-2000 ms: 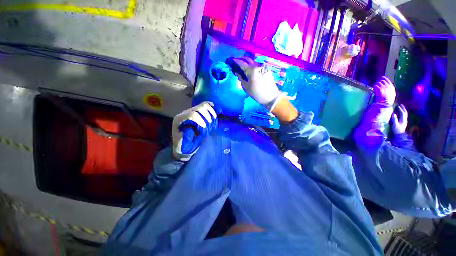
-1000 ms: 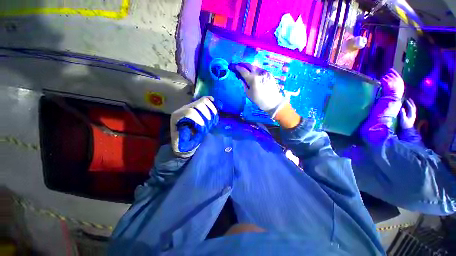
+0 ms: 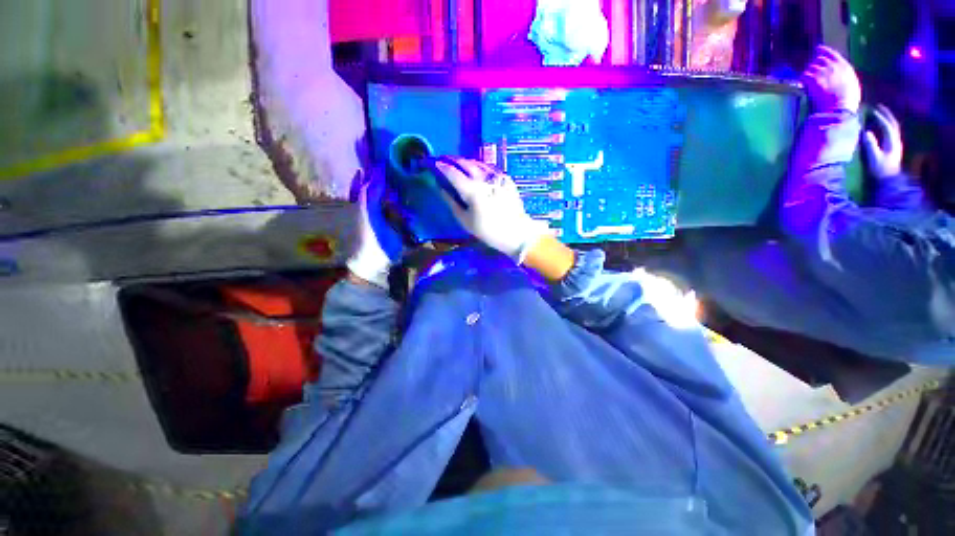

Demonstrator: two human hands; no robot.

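Observation:
A teal cup-like cylinder (image 3: 409, 154) with a dark round opening stands at the left end of the lit mat (image 3: 738, 157), beside a circuit board (image 3: 634, 157) with pale T- and L-shaped patches. My left hand (image 3: 377, 225), in a white glove with a blue palm, is around the cup's left side. My right hand (image 3: 484, 204), gloved in white with dark fingertips, is at the cup's right side over the board's left edge. Its fingertips are at the cup's rim; whether they grip it or a small dark item cannot be told.
A white crumpled wipe (image 3: 569, 29) lies behind the board. Another person's gloved hands (image 3: 833, 79) (image 3: 883, 141) are at the right end of the mat. A black bin (image 3: 194, 403) with a red-orange sheet (image 3: 274, 351) is at the lower left.
My left hand has moved up from near my lap to the cup. My right hand has moved left to the cup, uncovering more of the board. The view has turned and shifted.

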